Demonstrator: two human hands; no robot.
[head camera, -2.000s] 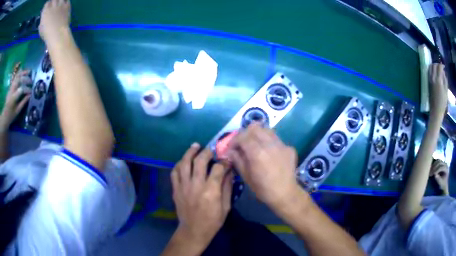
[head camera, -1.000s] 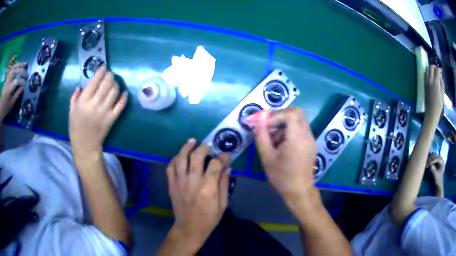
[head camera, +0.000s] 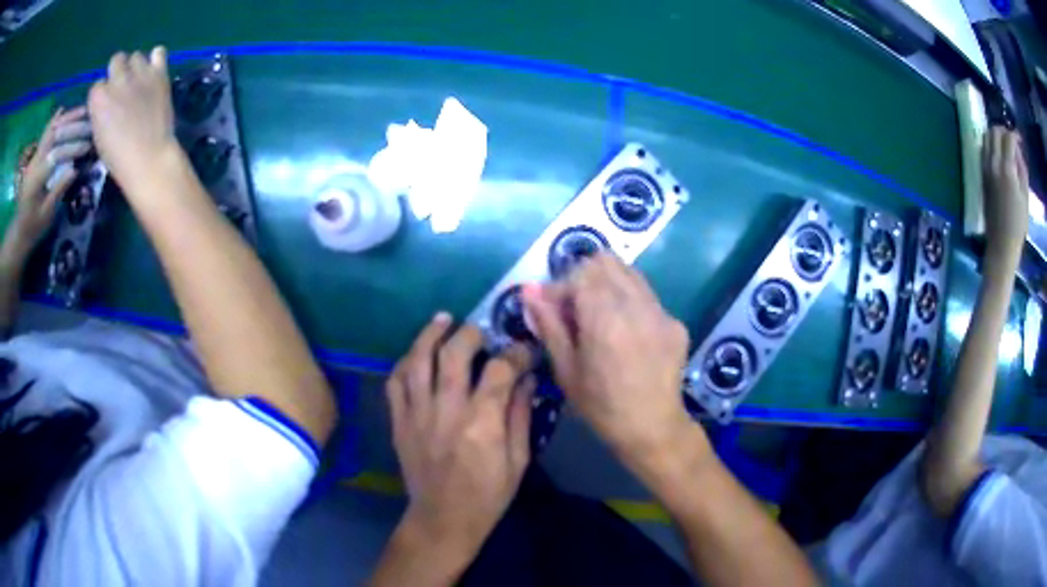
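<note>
A three-unit panel (head camera: 549, 241) lies slanted on the green bench in front of me, its far end to the upper right. My left hand (head camera: 462, 419) holds its near end, fingers over the edge. My right hand (head camera: 614, 344) is over the near and middle round units and pinches a small pink-red wiping cloth (head camera: 533, 295) at the nearest round unit. The right hand hides most of the cloth and part of the panel.
A solvent bottle (head camera: 354, 213) and crumpled white wipes (head camera: 442, 166) stand left of the panel. Another panel (head camera: 767, 307) lies to the right, with two more beyond. A neighbour's arm (head camera: 218, 264) reaches over panels at left; another's arm (head camera: 990, 310) is at right.
My right hand has moved from the middle round unit down-left to the nearest one with the cloth. My left hand stays at the near end. The left neighbour's hand has moved up and left.
</note>
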